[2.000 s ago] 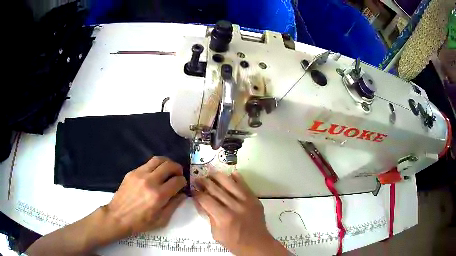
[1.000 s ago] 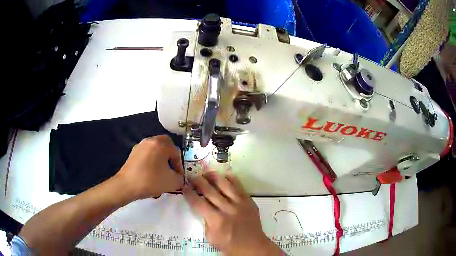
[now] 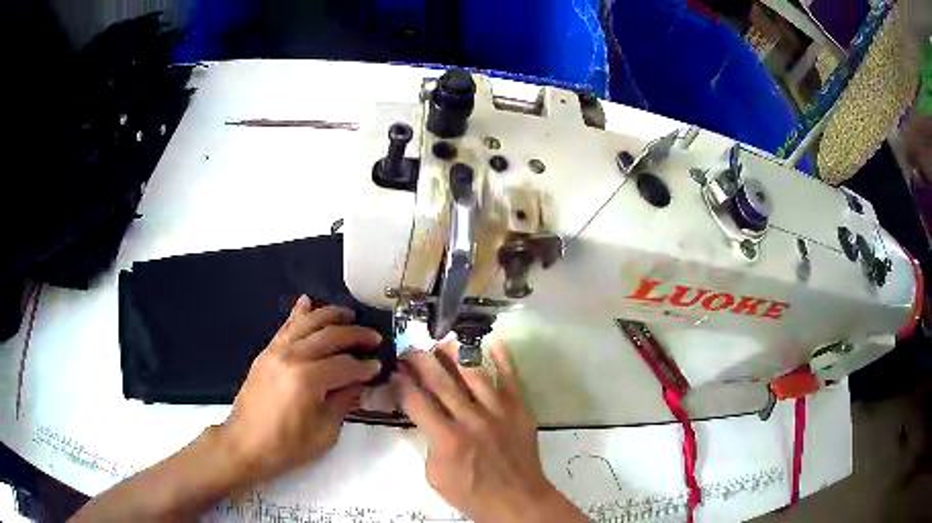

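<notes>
A black fabric piece (image 3: 225, 317) lies flat to the left of the needle area, its right end under the white sewing machine head (image 3: 593, 235). My left hand (image 3: 307, 378) rests on the piece's lower right part, its fingertips pinching the fabric near the presser foot (image 3: 401, 319). My right hand (image 3: 470, 429) lies on the machine bed just right of the fabric edge, fingers spread and fingertips close to the foot. Whether the right fingertips touch the fabric is hard to tell. The needle tip is too small to make out.
A black heap of pieces (image 3: 72, 153) is at the far left. Snips (image 3: 650, 352) tied to a red ribbon (image 3: 689, 449) lie on the machine bed. Blue bins (image 3: 695, 82) stand behind the table. A loose thread (image 3: 595, 462) lies near the printed ruler (image 3: 654, 511).
The left hand has opened from a tighter pinch and shifted slightly down, with its fingers now laid along the fabric. The fabric's right edge near the foot has moved up. The view has shifted slightly.
</notes>
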